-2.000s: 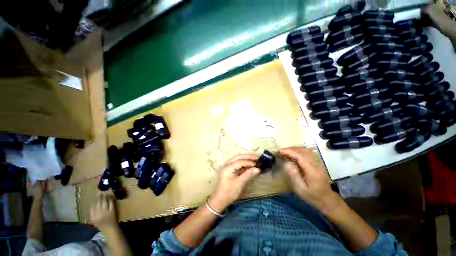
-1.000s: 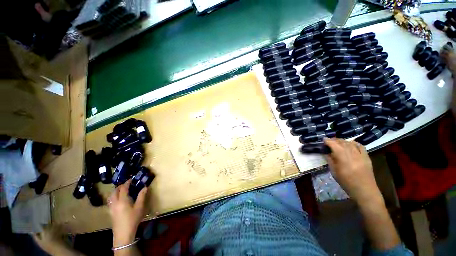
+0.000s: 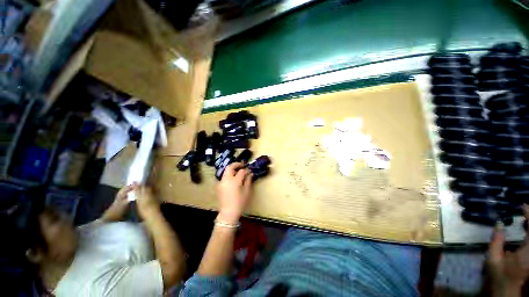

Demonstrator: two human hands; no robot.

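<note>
My left hand (image 3: pixel 235 188) is at the right front edge of a loose pile of black units (image 3: pixel 235 136) on the cardboard mat (image 3: pixel 290 203). Its fingertips touch a black unit (image 3: pixel 259 166); the image is too blurred to tell if it is gripped. Some units in the pile show small white labels. My right hand (image 3: pixel 508 261) is cut off by the right edge, below the rows of black units (image 3: pixel 464 133) on the white surface. Its fingertips are near the front unit of a row. Small backing scraps (image 3: pixel 347 142) lie on the mat.
A person (image 3: pixel 110 249) at the left holds a long white strip (image 3: pixel 142 159). Behind it stands an open carton (image 3: pixel 133 69) with crumpled white wrapping beside it. The green conveyor belt (image 3: pixel 359 37) runs along the far side, with a pale metal edge.
The view has swung left, bringing in the person with the strip. My left hand stays at the pile's near unit. My right hand is now back from the row's front unit, with its fingers raised.
</note>
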